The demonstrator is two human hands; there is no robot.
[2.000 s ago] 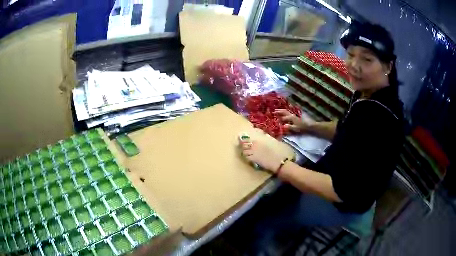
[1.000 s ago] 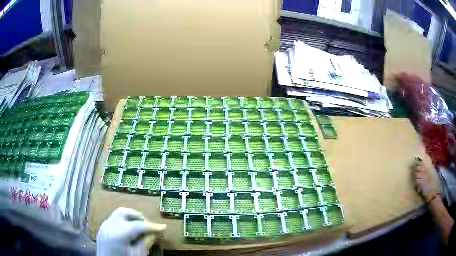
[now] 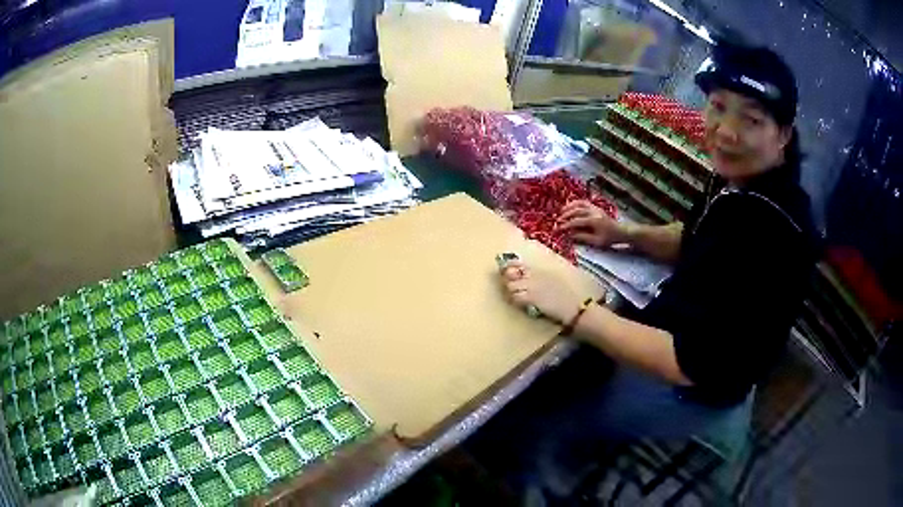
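Green square units (image 3: 183, 371) lie in tight rows on the left, cut off by the picture's left and bottom edges. A separate small green piece (image 3: 286, 269) lies beyond their right corner, on the near cardboard sheet (image 3: 416, 317). A small blurred whitish patch at the bottom left edge, over the front units, may be the tip of my gloved left hand (image 3: 84, 495); its fingers and any hold cannot be made out. My right hand is out of the picture.
A seated person (image 3: 743, 238) at right has one hand at a green piece on the sheet and the other on a red heap (image 3: 545, 210). Behind are newspapers (image 3: 287, 178), a plastic bag (image 3: 495, 144), upright cardboard (image 3: 89, 149) and stacked layers (image 3: 644, 149).
The view has swung right from facing the green rows, which now sit at left. My white-gloved left hand, clear at the front a second ago, is now almost or wholly out of the picture.
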